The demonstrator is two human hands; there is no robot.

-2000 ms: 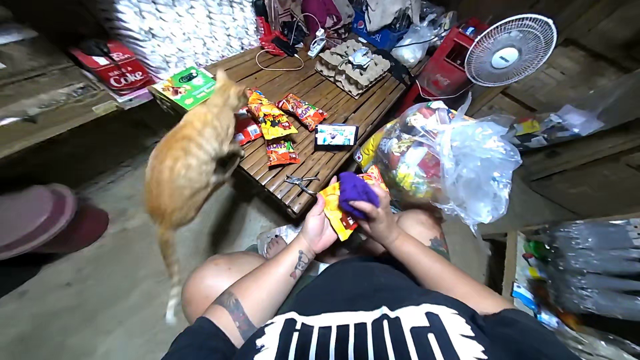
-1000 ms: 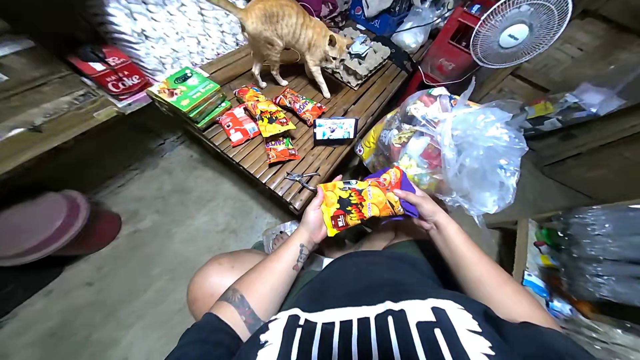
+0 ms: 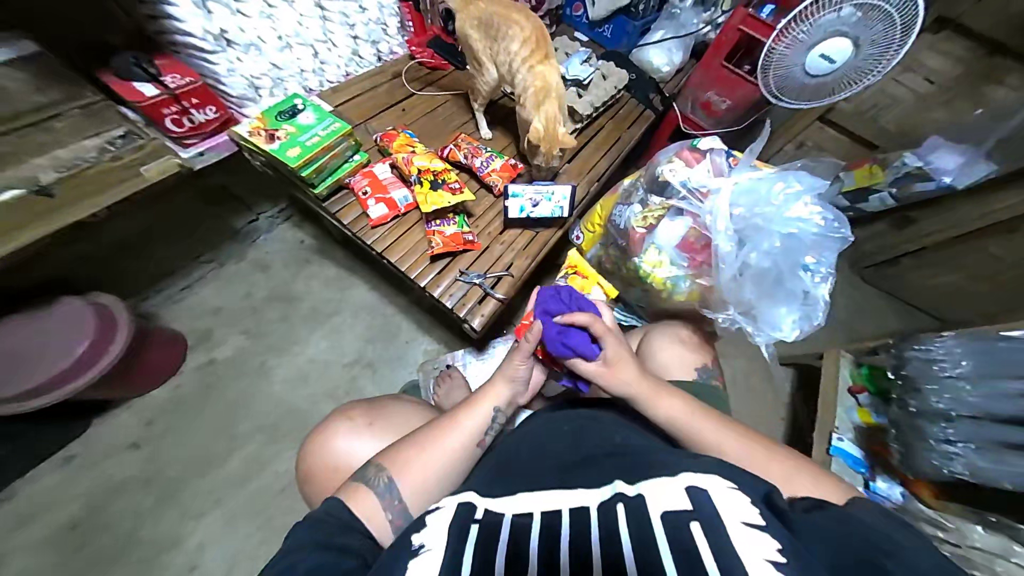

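Observation:
Above my lap my left hand (image 3: pixel 520 368) grips a yellow and red snack packet (image 3: pixel 588 276), largely covered by the hands and a cloth. Bunched against that packet is a purple cloth (image 3: pixel 566 320), pressed there by my right hand (image 3: pixel 604 352). Just beyond my hands, metal pliers (image 3: pixel 483 282) lie at the near corner of a slatted bamboo table (image 3: pixel 384 244). Several snack packets (image 3: pixel 436 180) lie farther back on it, beside a phone (image 3: pixel 539 205) with its screen lit.
An orange cat (image 3: pixel 512 56) stands on the table, head lowered behind the phone. Stacked green packs (image 3: pixel 300 136) are at the table's left. A large clear bag of packets (image 3: pixel 680 232) sits right of the table, near a fan (image 3: pixel 832 56). A lidded tub (image 3: pixel 80 352) stands left.
The cat, on the floor side of the table two seconds ago, now stands on it. The purple cloth has come over the packet, which lay broadly exposed between both hands one second ago.

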